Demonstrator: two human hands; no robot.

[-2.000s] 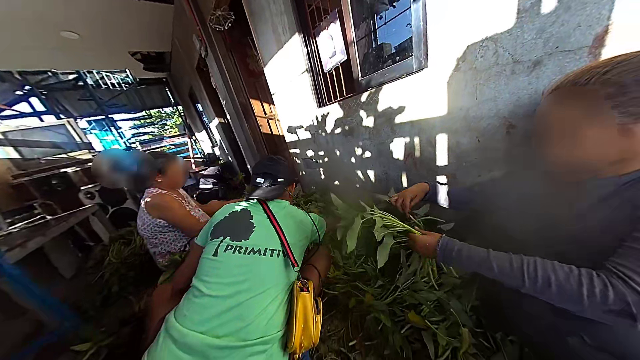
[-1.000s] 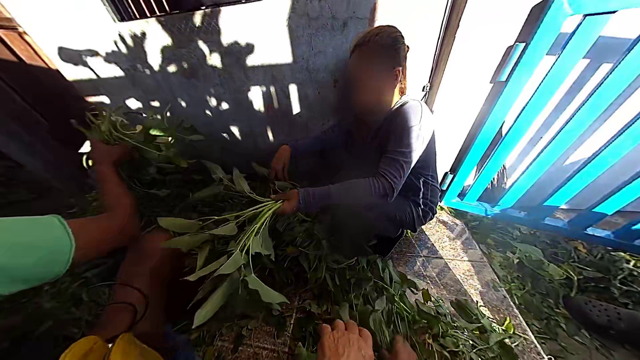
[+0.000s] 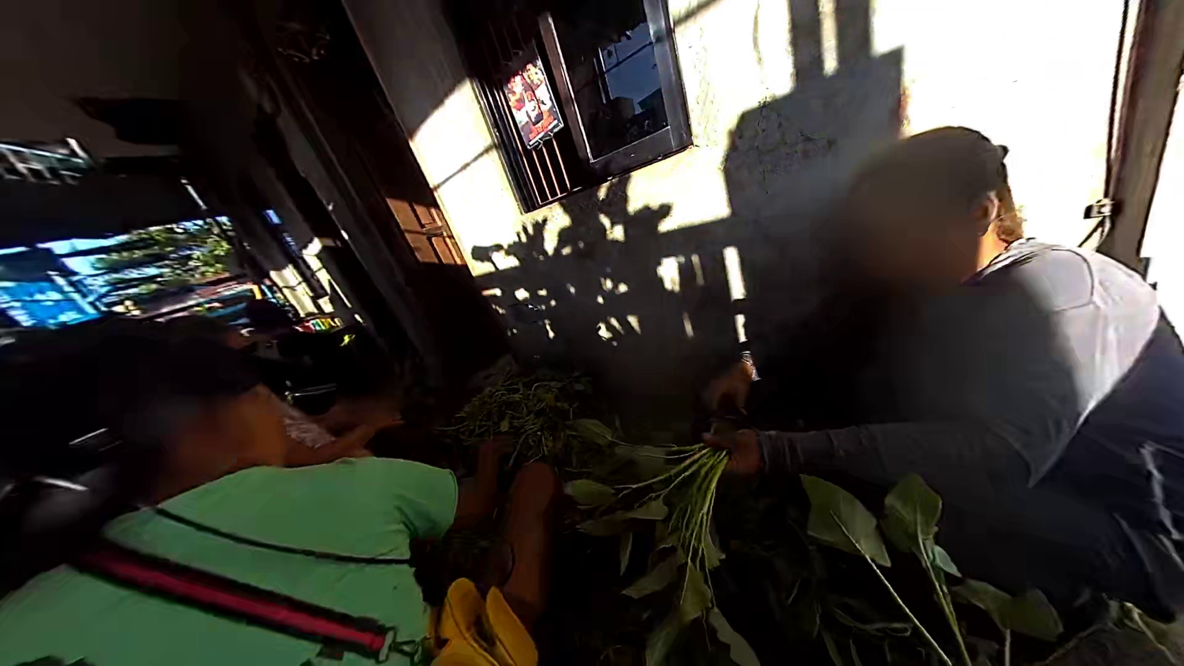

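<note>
Neither my left hand nor my right hand shows in the head view now. A bunch of long-stemmed leafy greens (image 3: 689,490) is gripped at its stem ends by the hand of a person in a grey long-sleeved top, at the right. That person's other hand is close above the stems. Several large leaves on stalks (image 3: 911,518) rise at the lower right, near the bottom edge; what holds them, if anything, is hidden. A heap of leafy greens (image 3: 532,412) lies at the middle, by the wall, near the arm of a person in a green shirt.
At the left, close by, sits the person in the green shirt (image 3: 277,546), with a red and black strap and a yellow bag (image 3: 481,629). Farther back are other people, partly in shadow. A wall (image 3: 786,148) with a barred window (image 3: 610,92) stands behind the greens.
The view has swung left and up since a second ago. My hands, low in the frame then, are out of it now. The stalks at the lower right have come into view.
</note>
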